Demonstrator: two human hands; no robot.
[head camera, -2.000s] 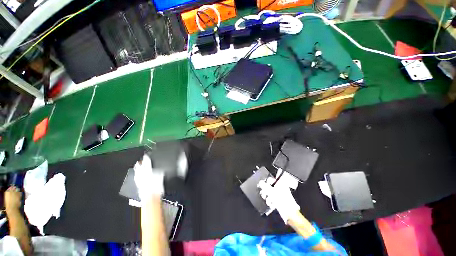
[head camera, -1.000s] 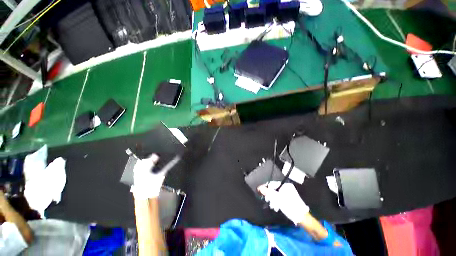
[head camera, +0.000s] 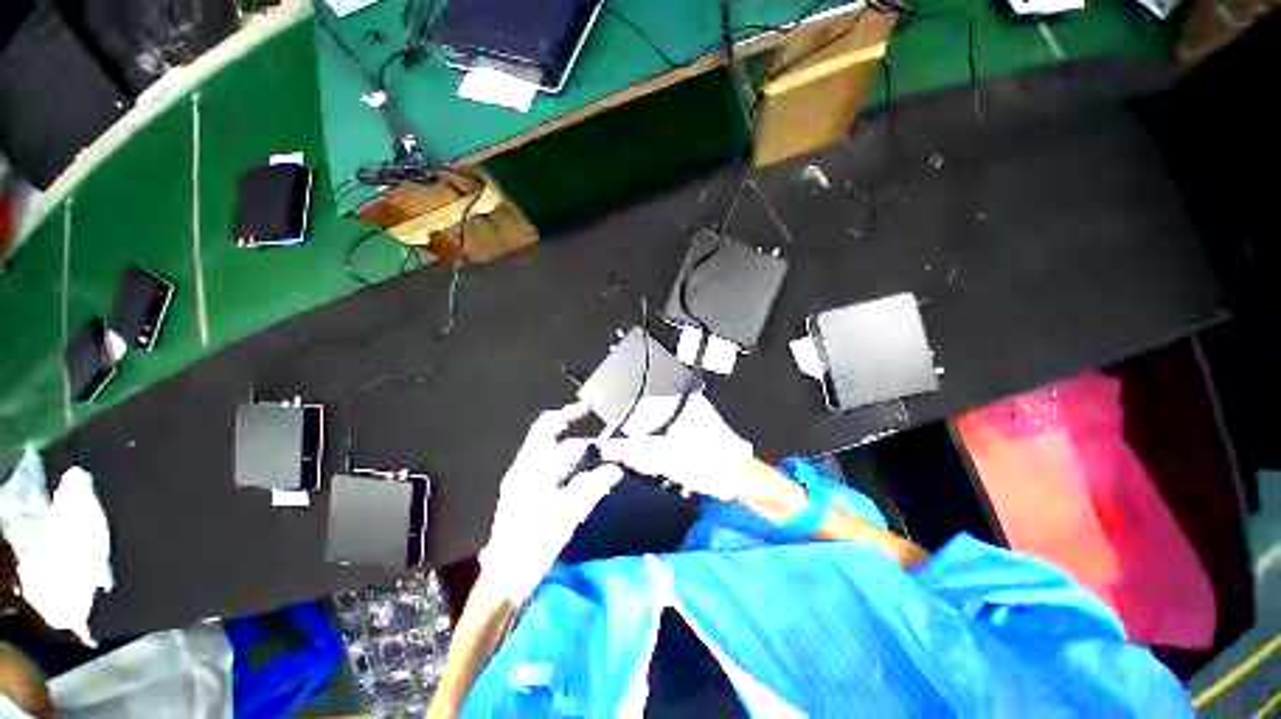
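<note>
My left hand (head camera: 541, 489), in a white glove, is beside my right hand (head camera: 686, 450), also gloved, at the bench's near edge. Their fingertips meet around a small dark cable plug (head camera: 582, 461), partly hidden by the fingers. A set-top box (head camera: 632, 377) lies just beyond, with a black test lead across it and over my right hand. A second box (head camera: 726, 288) lies behind it, with a lead on top and a white paper label (head camera: 705, 348) at its near edge. A third box (head camera: 877, 351) lies to the right.
Two more boxes (head camera: 278, 447) (head camera: 378, 521) lie on the black bench at left. Several boxes are on the green belt (head camera: 225, 288). The raised test stand (head camera: 646, 99) crosses the back on cardboard supports (head camera: 822, 91). White cloth (head camera: 59, 541) is far left; a pink-red bag (head camera: 1089, 506) is right.
My left hand has moved right from the left-hand boxes to meet my right hand. A box blurred at my left hand earlier is gone from there; another now lies on the belt. The view has shifted.
</note>
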